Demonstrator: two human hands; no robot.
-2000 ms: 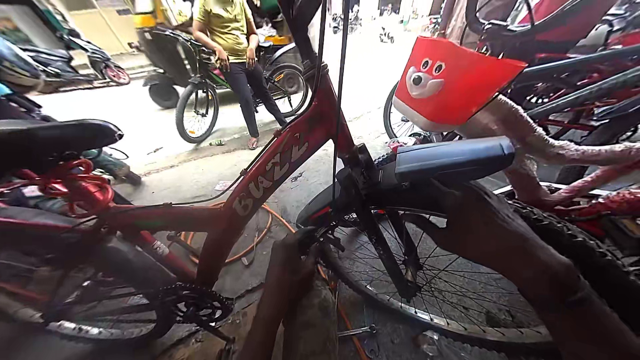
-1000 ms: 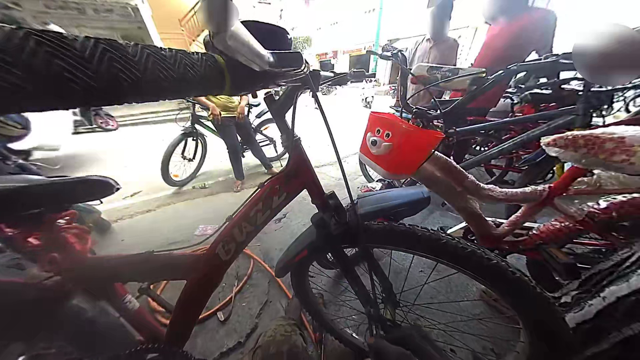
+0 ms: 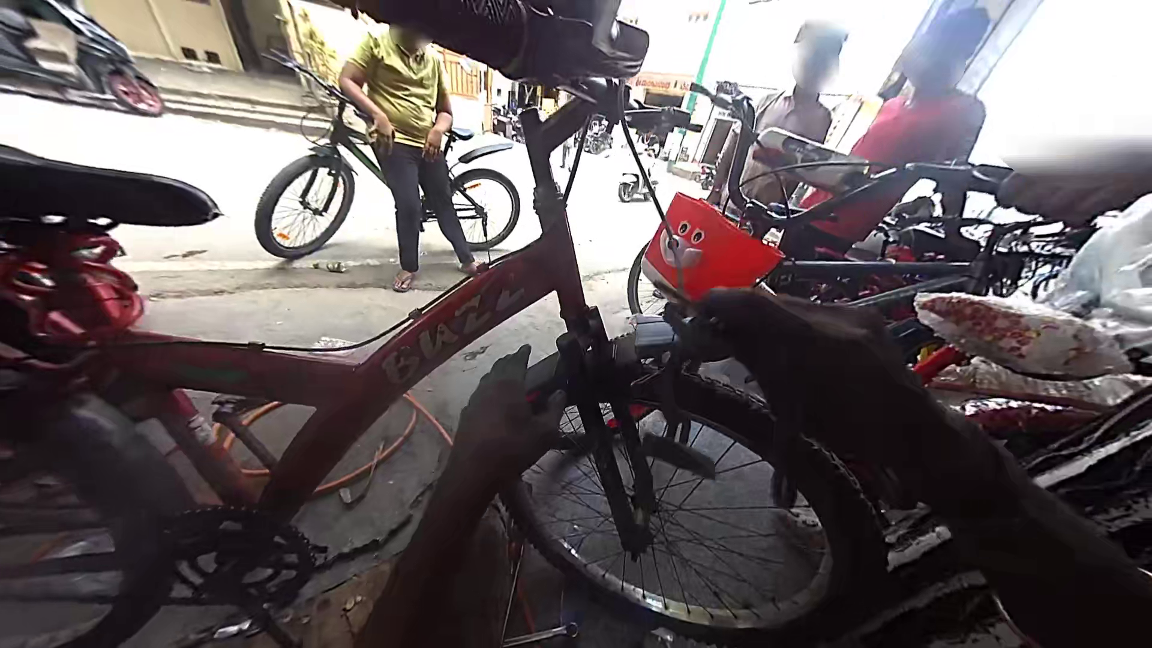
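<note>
A red bicycle frame (image 3: pixel 459 310) stands before me, with its front wheel (image 3: pixel 810 504) under a dark fork (image 3: pixel 598 450). My left hand (image 3: pixel 508 409) is at the rear side of the fork, near the tyre top; its thumb and fingers are apart, and its contact with the bicycle is unclear. On the other side, my right hand (image 3: pixel 774 351) is curled close to the front mudguard (image 3: pixel 655 333) above the tyre. Whether it grips the mudguard or a small part cannot be told in the dark. A brake arm (image 3: pixel 679 454) shows beside the fork.
An orange hose (image 3: pixel 387 468) curves over the ground behind the frame. A metal spanner (image 3: pixel 549 634) lies low by the wheel. Parked bicycles and a red basket (image 3: pixel 711 247) crowd the right. A person (image 3: pixel 405 99) leans on a bicycle (image 3: pixel 306 207) across the way; more people stand behind.
Two seconds ago my right hand was on the long front mudguard; now it is curled above the tyre. One second ago my left hand was not plainly visible; now it is beside the fork.
</note>
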